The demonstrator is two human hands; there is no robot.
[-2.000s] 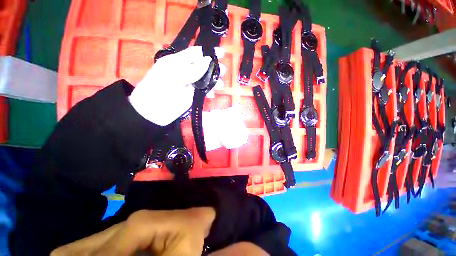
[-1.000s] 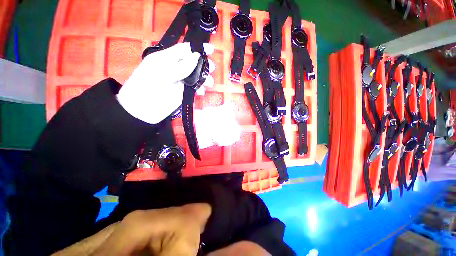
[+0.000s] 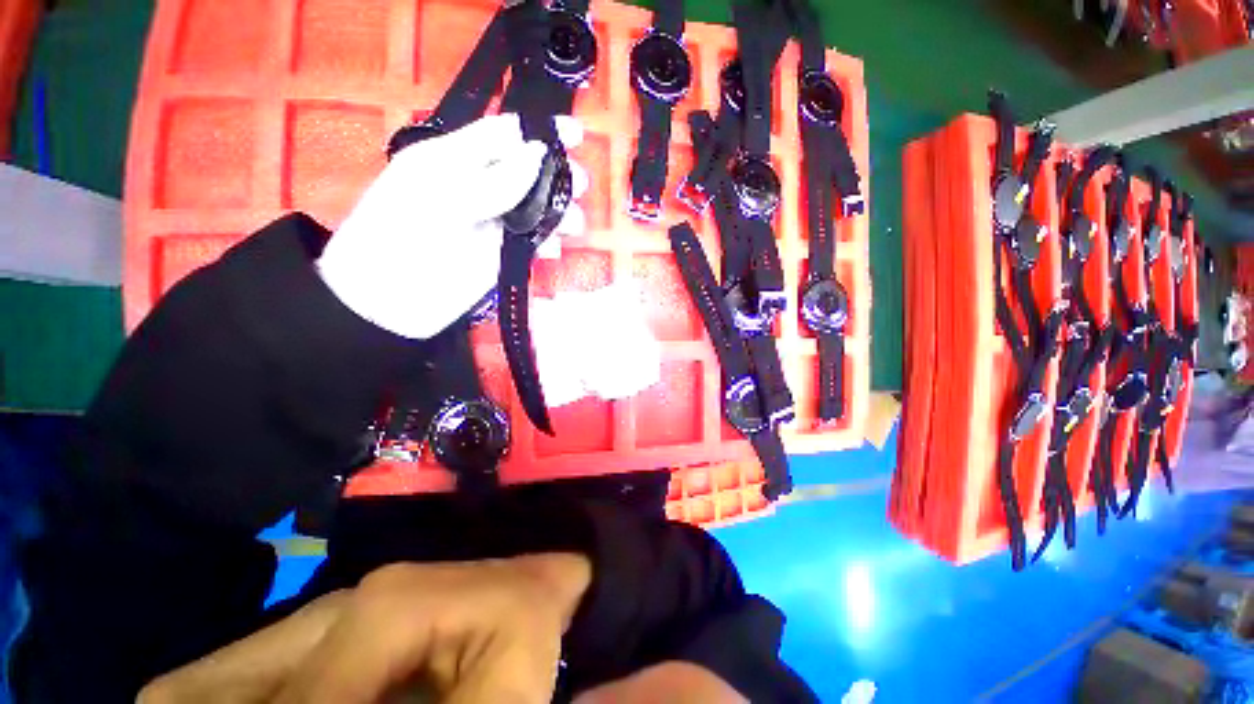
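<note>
My left hand (image 3: 433, 227), in a white glove, grips a wristwatch (image 3: 542, 200) above the orange-red tray (image 3: 209, 149). The watch is tilted, with its black strap hanging down. A white wiping cloth (image 3: 594, 344), bright with glare, lies on the tray below it. Several watches with dark round dials lie across the tray, one at the top (image 3: 662, 68) and one near the front edge (image 3: 469, 435). My right hand (image 3: 413, 626) is bare, at the bottom edge beside black clothing. It is partly cut off, and its fingertips and anything in them are hidden.
Stacked orange-red trays (image 3: 949, 344) stand at right, with several black-strapped watches hanging across the top one. Part of another tray (image 3: 715, 492) shows under the front edge. The blue floor (image 3: 839, 550) shows below, with brown boxes (image 3: 1148, 671) at lower right.
The trays and gloved hand have shifted slightly left and up in view. The left hand still holds the watch in much the same pose. The bare hand has barely changed.
</note>
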